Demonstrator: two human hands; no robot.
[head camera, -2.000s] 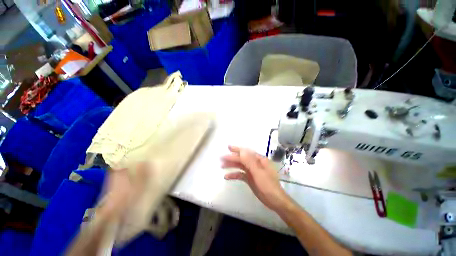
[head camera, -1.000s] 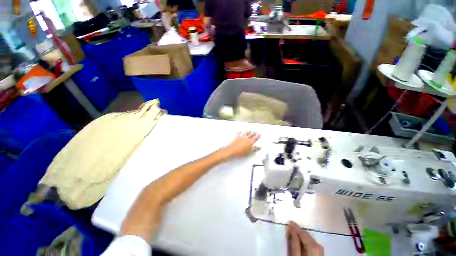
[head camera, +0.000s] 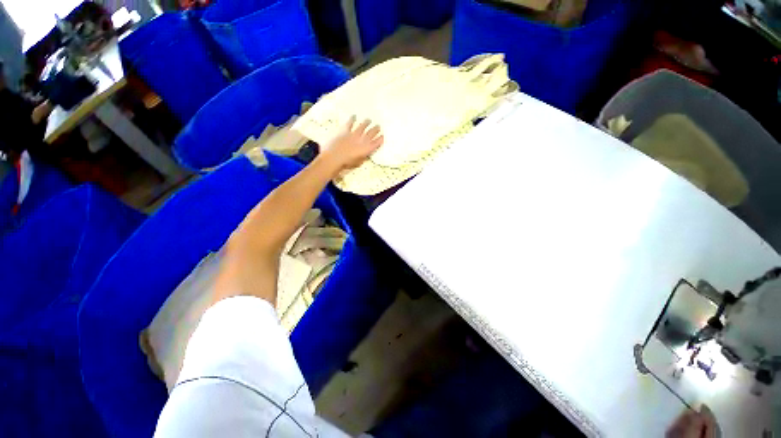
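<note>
My left hand (head camera: 353, 144) rests flat with its fingers spread on the near left part of the stacked cream bag pieces (head camera: 420, 107) at the table's left end. Whether it grips the top piece cannot be told. My right hand (head camera: 695, 423) shows only in part at the bottom right edge, near the sewing machine's needle area; its fingers are mostly cut off. The sewing machine head (head camera: 758, 321) is partly in view at the right edge.
The white machine table (head camera: 548, 222) has a worn front edge. A blue bin (head camera: 128, 291) holding cream pieces stands at the left, with another blue bin (head camera: 248, 98) behind it. A grey tub (head camera: 659, 98) with a cream piece (head camera: 698, 158) in it stands behind the table.
The view has swung left and down. My left hand has moved from the table beside the machine to the stack. The panel held two seconds ago is out of my hand. My right hand stays near the machine.
</note>
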